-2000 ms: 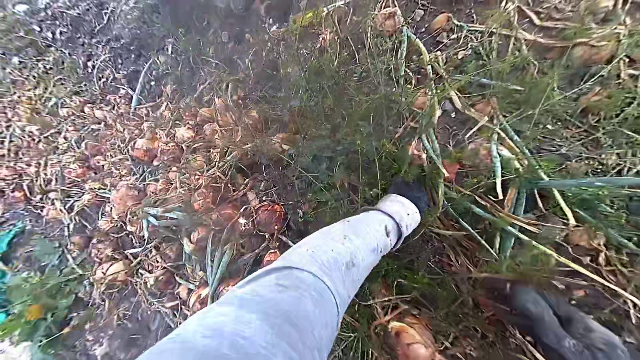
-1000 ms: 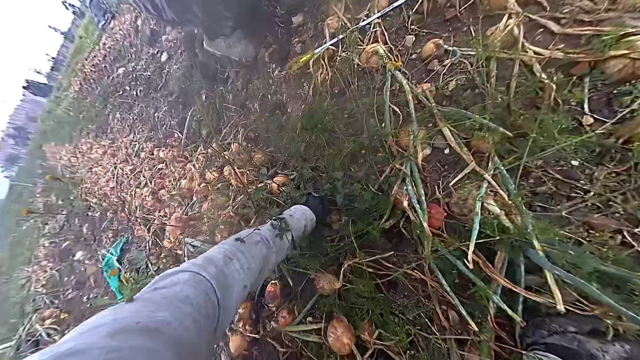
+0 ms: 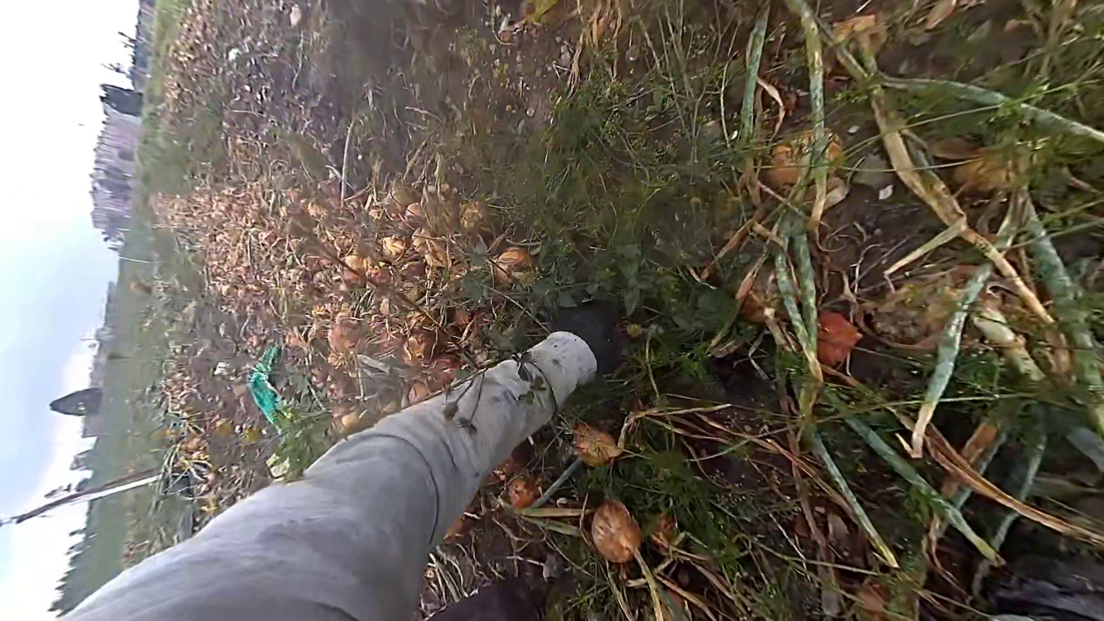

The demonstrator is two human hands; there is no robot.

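Observation:
A pale grey sleeve reaches in from the lower left, and at its cuff my left hand (image 3: 591,336) in a dark glove is down among green weeds (image 3: 638,285). Its fingers are hidden in shadow and leaves, so any hold is unclear. A bit of weed stem lies across the sleeve near the cuff. Just below the hand in the picture are a brown onion (image 3: 595,444) and a larger onion (image 3: 616,531). To the right lies a reddish onion (image 3: 837,338) beside long onion leaves (image 3: 802,285). My right hand is not visible.
The view is turned sideways, with sky at the left. Many onions (image 3: 392,250) with dry tops cover the ground left of the hand. A green piece of netting or cloth (image 3: 266,388) lies beyond the sleeve. A dark, unclear shape (image 3: 1052,591) fills the lower right corner.
The view has swung, bringing in sky and horizon at the left. My left hand remains low among the weeds; whether it took hold of or let go of anything cannot be seen.

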